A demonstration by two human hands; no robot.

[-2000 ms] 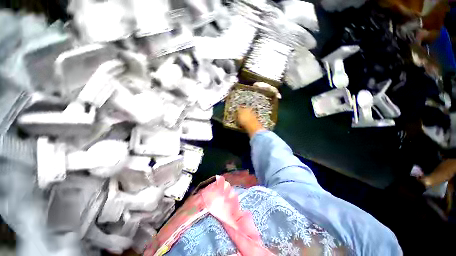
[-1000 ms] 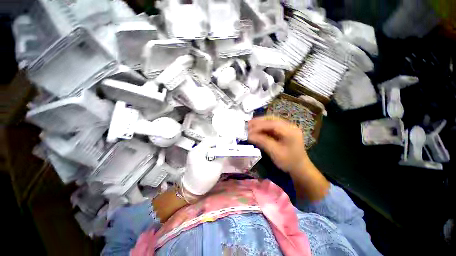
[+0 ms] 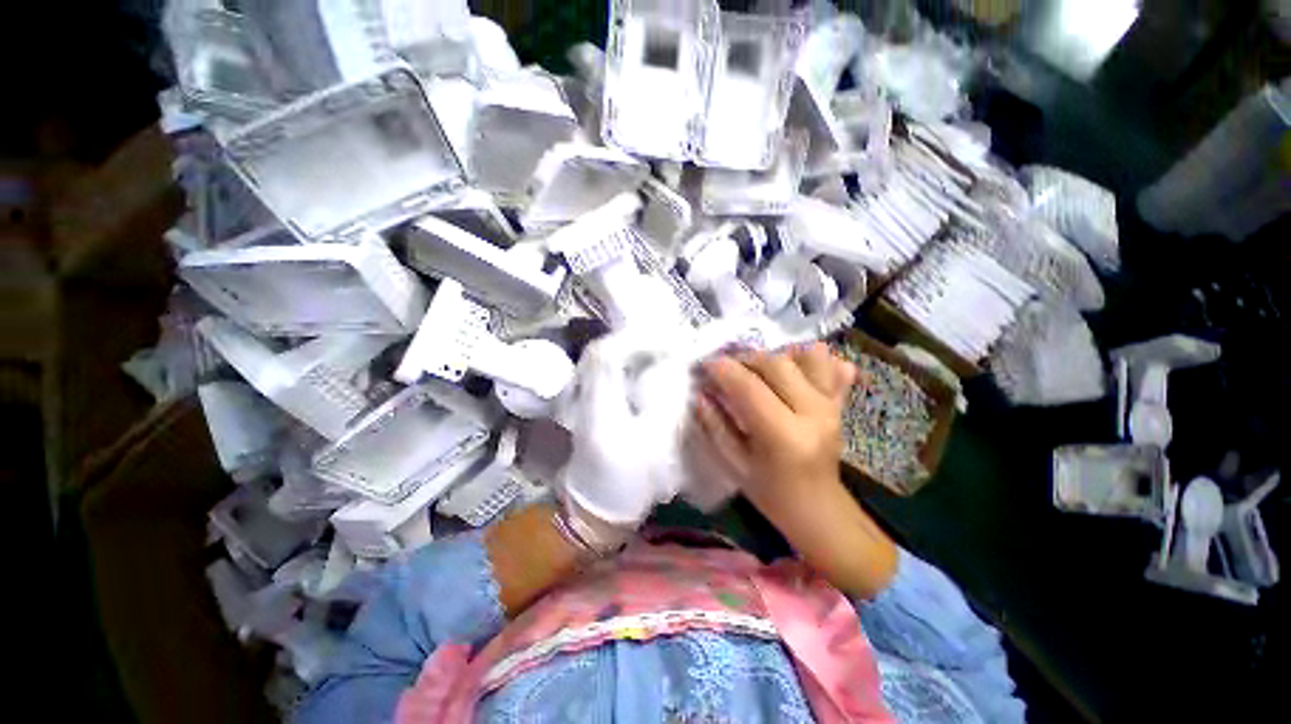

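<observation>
My left hand [image 3: 623, 439], in a white glove, is in front of me at the near edge of the heap, closed around a white plastic part [image 3: 704, 460]. The part is blurred and mostly hidden by my hands. My bare right hand [image 3: 776, 424] presses against the same part from the right, fingers bent over it. The heap of white plastic housings [image 3: 347, 156] lies beyond and to the left. A small open carton [image 3: 892, 424] of tiny hardware stands just right of my right hand.
Flat white strips [image 3: 963, 297] stand in rows behind the small carton, with whitish covers [image 3: 1048, 347] beside them. A few white parts [image 3: 1111, 478] lie on the dark surface at the far right. A large brown carton [image 3: 135, 495] is at the left.
My right hand was in the small carton, then came left beside my gloved hand. It now meets the part in my left hand. The view has shifted too.
</observation>
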